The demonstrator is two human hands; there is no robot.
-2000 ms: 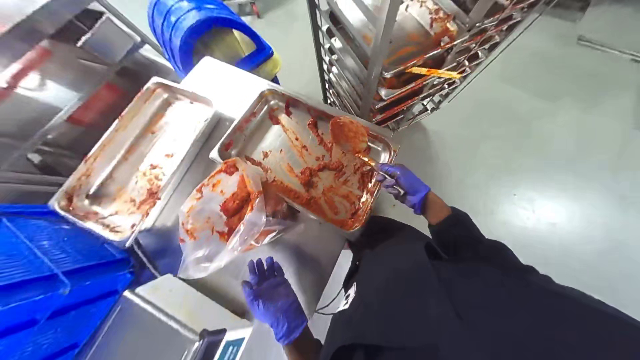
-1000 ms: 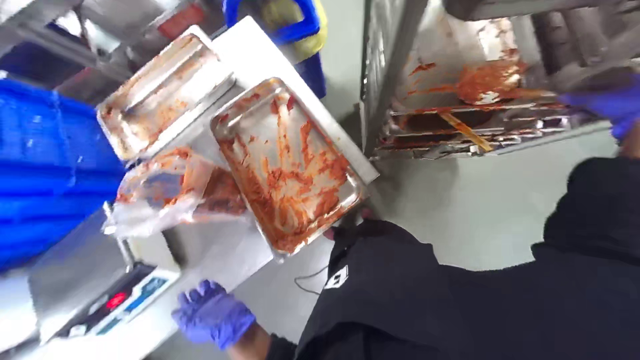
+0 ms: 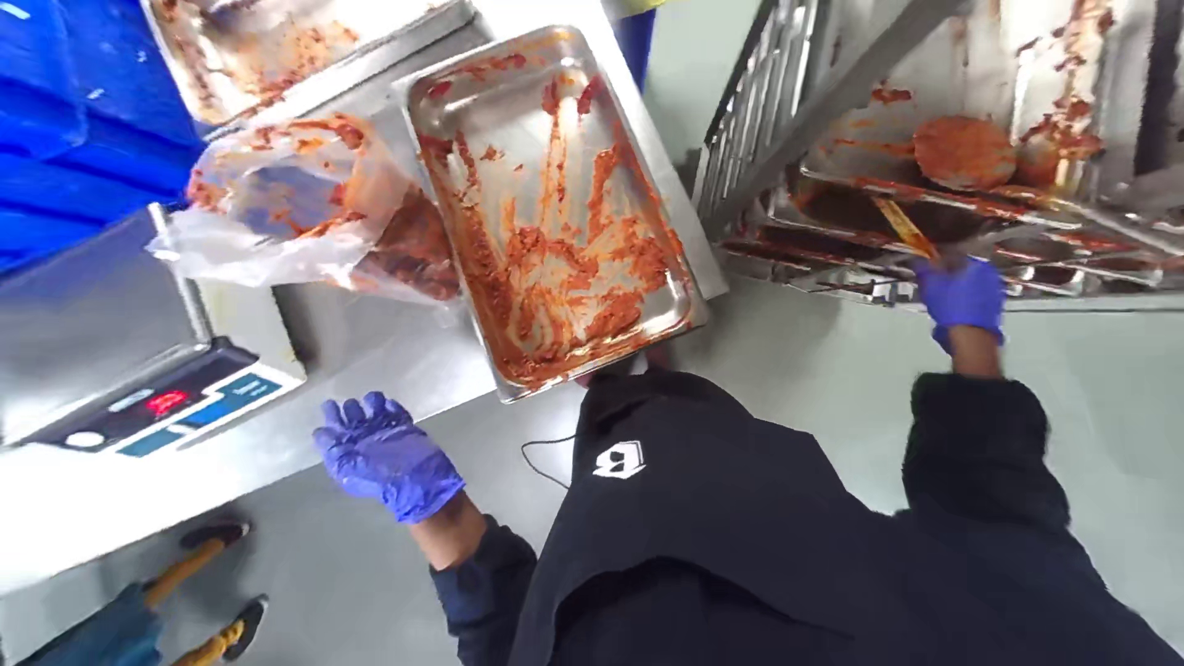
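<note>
My left hand (image 3: 388, 458), in a purple glove, is held palm up with fingers loosely curled and nothing in it, beside the metal table's edge. My right hand (image 3: 962, 301), also gloved, is at the rack, its fingers at the lower end of a yellowish, sauce-stained utensil handle (image 3: 906, 227); blur hides whether they grip it. A round, sauce-coated ladle head (image 3: 965, 153) rests in a smeared metal pan on the rack. On the table, a steel pan (image 3: 564, 199) bears red sauce streaks. A clear plastic bag (image 3: 277, 245) with red, sauced food leans against its left side.
A second smeared pan (image 3: 277, 42) stands at the upper left. Blue crates (image 3: 83, 120) are stacked at the far left, above a digital scale (image 3: 166, 398). The metal rack (image 3: 832, 102) stands at the right. Another person's legs and shoes (image 3: 213, 592) show at the lower left.
My right hand has left the table pan, where it held the ladle, and is now at the rack. The ladle now lies there. My left hand remains empty. The view has shifted and turned.
</note>
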